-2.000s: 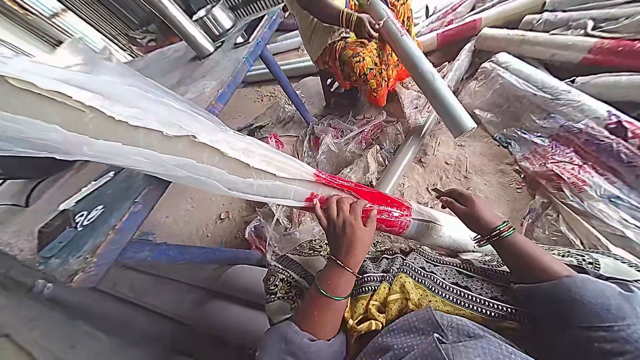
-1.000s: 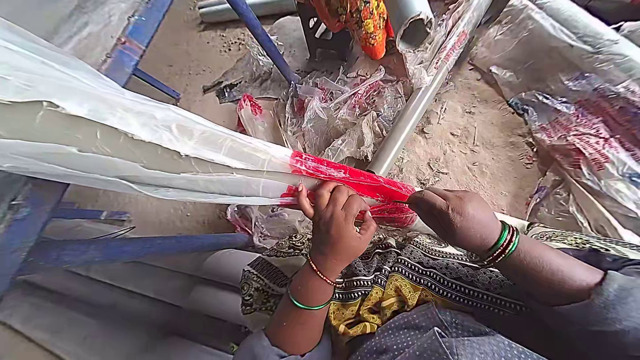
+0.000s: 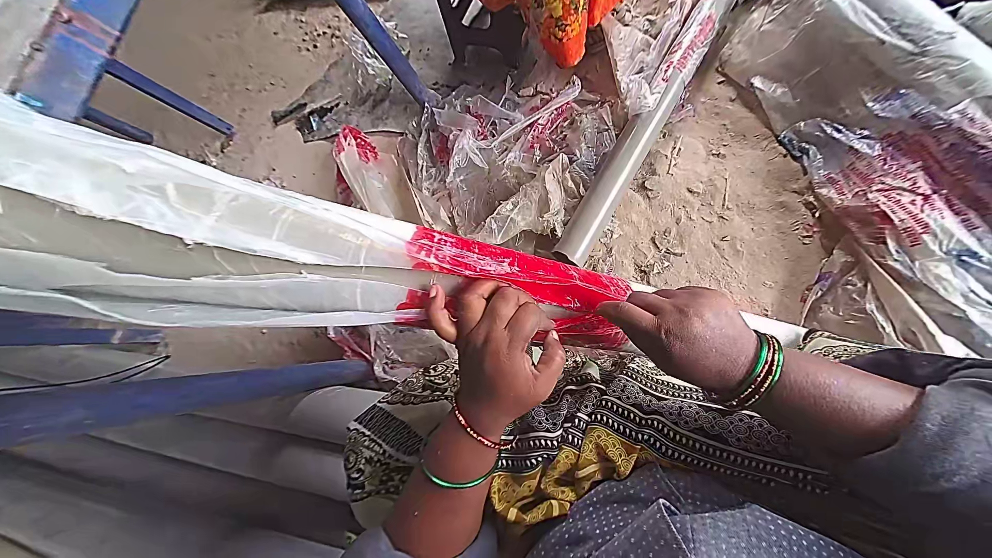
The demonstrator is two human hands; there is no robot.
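A long grey pipe (image 3: pixel 124 239) in split plastic film (image 3: pixel 256 225) runs from the left edge across my lap. The film has a red printed band (image 3: pixel 511 267) near the middle of the view. My left hand (image 3: pixel 504 341) has its bent fingers on the lower edge of the red band, at the slit in the film. At the right end of the band, my right hand (image 3: pixel 682 333) grips the red film with thumb and fingers, knuckles up. Part of the pipe's white covering shows beyond my right hand. The right fingertips are partly hidden.
Crumpled clear and red plastic film (image 3: pixel 535 155) lies on the dirt floor beside another grey pipe (image 3: pixel 620 178). A blue metal frame (image 3: pixel 232 395) stands at the left. More film-wrapped pipes (image 3: pixel 852 62) lie at the right. Orange patterned cloth (image 3: pixel 562 31) hangs at the top.
My right hand has moved left from the pipe beyond the red band onto the band's right end. The view has tilted down, and the other person's hands have left it.
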